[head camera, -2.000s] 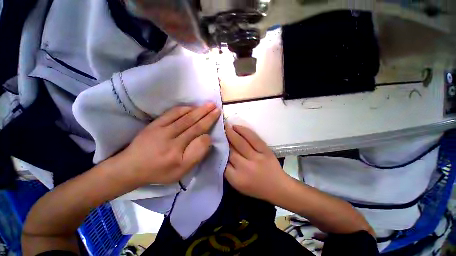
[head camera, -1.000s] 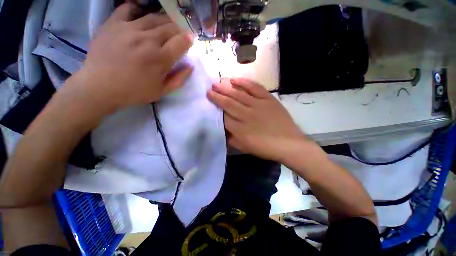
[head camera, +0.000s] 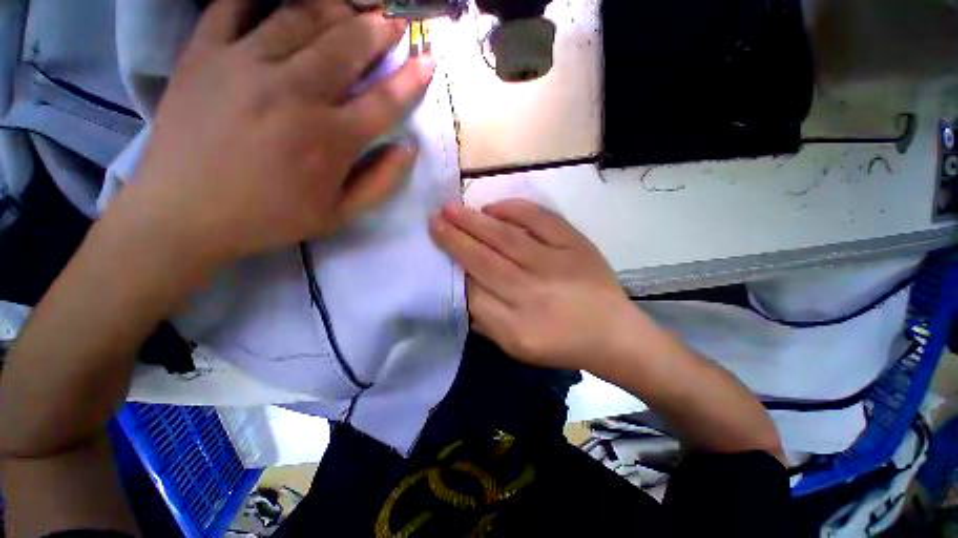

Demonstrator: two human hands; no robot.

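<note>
A pale fabric panel (head camera: pixel 404 284) lies under the lit machine head and hangs over the table's front edge, with a dark seam line down its middle. Its right edge runs up to the presser foot (head camera: pixel 418 37), which is partly cut off at the top. My left hand (head camera: pixel 278 131), slightly blurred, is spread over the panel left of the needle area, fingers bent and apart. My right hand (head camera: pixel 536 278) lies at the panel's right edge, fingertips on the cloth below the needle area. Whether its fingers pinch the edge cannot be told.
A black cloth pad (head camera: pixel 704 84) lies on the machine bed right of the needle. Thread scraps lie on the white table (head camera: pixel 735 205). Pale black-edged cut pieces (head camera: pixel 819 357) sit below right in a blue crate (head camera: pixel 893 441). Another blue crate (head camera: pixel 194 462) is below left. Pale cloth heaps at upper left.
My left hand has moved up from the panel's middle to beside the needle area. My right hand has shifted slightly. The panel lies more spread to the left, and its lower tip sits higher.
</note>
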